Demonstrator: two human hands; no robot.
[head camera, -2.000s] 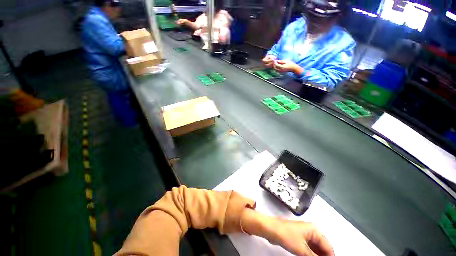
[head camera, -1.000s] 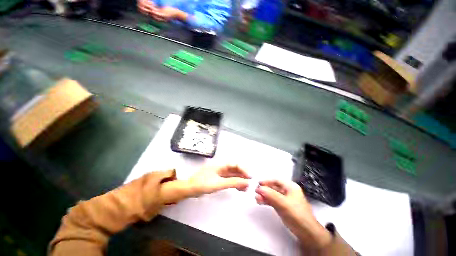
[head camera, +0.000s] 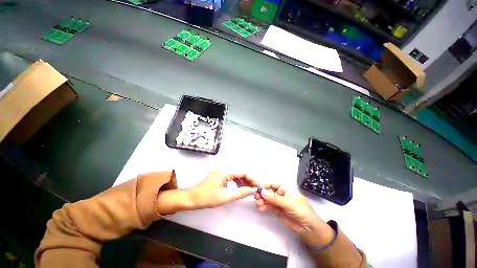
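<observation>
My left hand (head camera: 219, 189) and my right hand (head camera: 282, 204) meet fingertip to fingertip above the white paper (head camera: 246, 220). A tiny dark component (head camera: 258, 191) shows between the fingertips, pinched by my right hand; my left fingertips are at it, and whether they grip anything is hidden. A black bin (head camera: 197, 124) with white components stands behind my left hand. A second black bin (head camera: 325, 170) with dark, glinting components stands to the right, behind my right hand. A blue band is at my right wrist.
Green circuit board panels lie on the dark green belt, at the back (head camera: 186, 44), upper left (head camera: 67, 30) and right (head camera: 365, 114). A cardboard box (head camera: 34, 99) stands at the left. Another open box (head camera: 389, 78) and a white sheet (head camera: 303, 48) are across the belt.
The view has swung right and down from the line and the other workers. My hands have come together; the dark piece now shows between the fingertips.
</observation>
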